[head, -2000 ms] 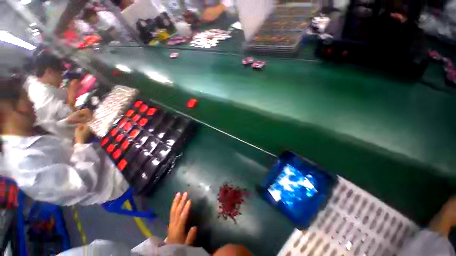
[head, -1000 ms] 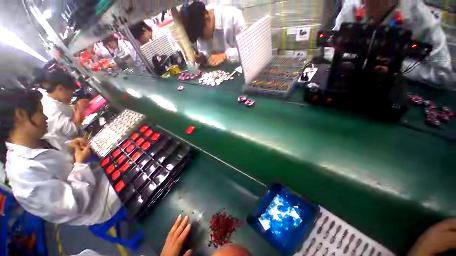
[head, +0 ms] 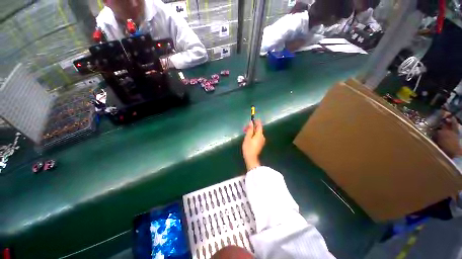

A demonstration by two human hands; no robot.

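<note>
My right hand reaches out over the green bench, its white sleeve coming from the lower right. Its fingers close on a slim yellow and black tool, whose yellow end points away from me. Below the hand lies a white sheet with rows of small dark strips, partly covered by the sleeve. A dark-blue bin with shiny light-blue pieces stands at the sheet's left, cut off by the lower edge. My left hand is not in view.
A large brown cardboard panel stands at the right. Across the bench are a black machine, small pink parts, a clear compartment tray and a small blue box. People in white smocks sit beyond; a hand shows far right.
The view has swung right. The black tray, red pile and left hand have left the picture. My right hand, earlier at the lower right edge, now shows extended with the tool.
</note>
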